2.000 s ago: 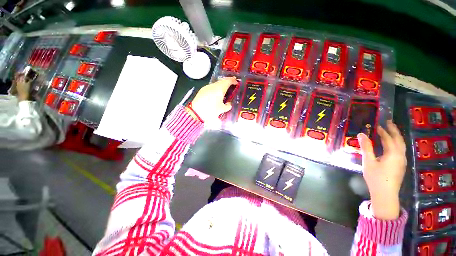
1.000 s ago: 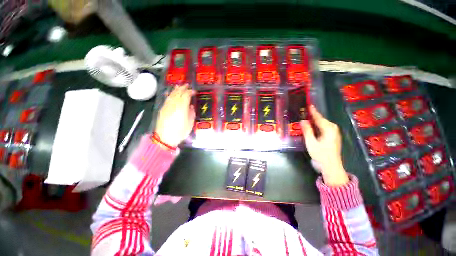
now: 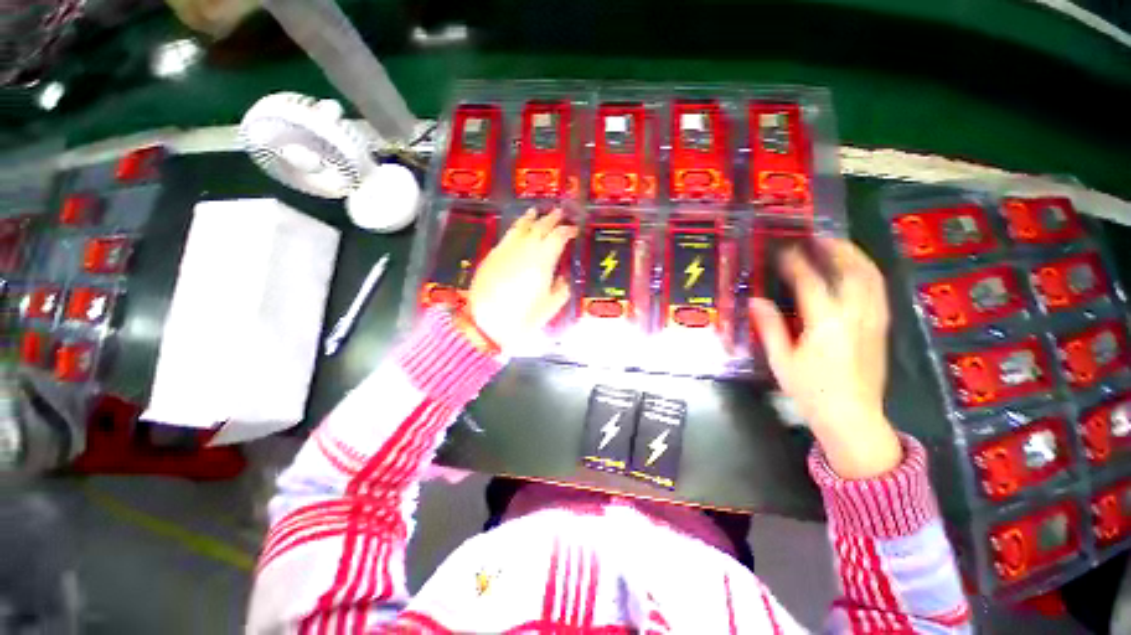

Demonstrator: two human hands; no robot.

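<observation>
The clear phone tray [image 3: 635, 89] holds red phones, backs up, in two rows. The back row phones, such as the middle one [image 3: 620, 161], show open bays. Front row phones [image 3: 608, 267] hold black batteries with gold bolts. My left hand [image 3: 523, 275] lies over the second front phone from the left and hides most of it; its grip is unclear. My right hand [image 3: 825, 329] is over the rightmost front phone, blurred, with something dark under its fingers. Two loose batteries [image 3: 610, 428] lie side by side at the bench edge.
A white box or paper stack [image 3: 242, 316] and a white pen [image 3: 357, 304] lie left of the tray. A small white fan [image 3: 304, 146] stands behind them. Another phone tray [image 3: 961, 419] is at right, more phones [image 3: 106, 256] at far left. The green conveyor [image 3: 695, 44] runs behind.
My left hand has moved right from the leftmost front phone, which now shows a dark battery. My right hand has shifted slightly over the rightmost phone. The view has turned and shifted.
</observation>
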